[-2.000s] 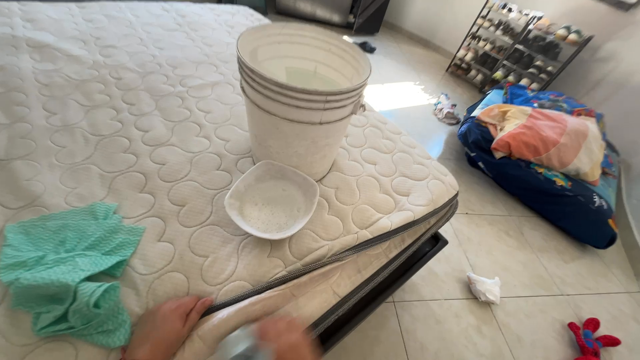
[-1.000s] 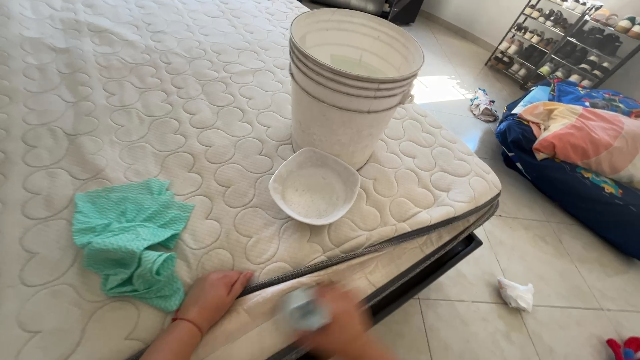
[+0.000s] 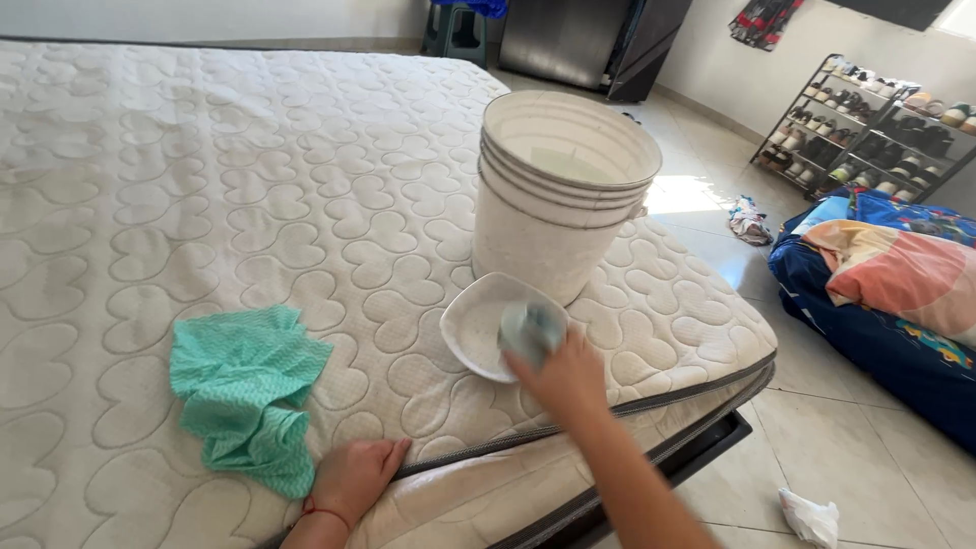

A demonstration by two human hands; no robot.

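Note:
My right hand [image 3: 568, 377] grips a blurred grey-green object [image 3: 532, 332], possibly a brush or sponge, over the white square bowl [image 3: 469, 328]. The bowl holds a whitish content and rests on the quilted mattress [image 3: 358, 259] against the foot of a white plastic bucket [image 3: 545, 236]. Some liquid seems to be inside the bucket. My left hand [image 3: 354, 476], with a red string at the wrist, presses on the mattress edge by the dark piping; its fingertips are partly hidden. A crumpled turquoise cloth [image 3: 248, 396] lies just behind and left of that hand.
A dark bed frame [image 3: 701, 457] juts out below the mattress. On the tiled floor to the right are a crumpled white item [image 3: 810, 518], a blue bundle of bedding [image 3: 877, 351] and a small patterned cloth [image 3: 749, 221]. Shoe racks [image 3: 854, 126] and a green stool [image 3: 457, 34] stand farther back.
My right hand has moved from the mattress side up to the bowl, still with the grey-green object. My left hand stays at the mattress edge. The view has tilted up.

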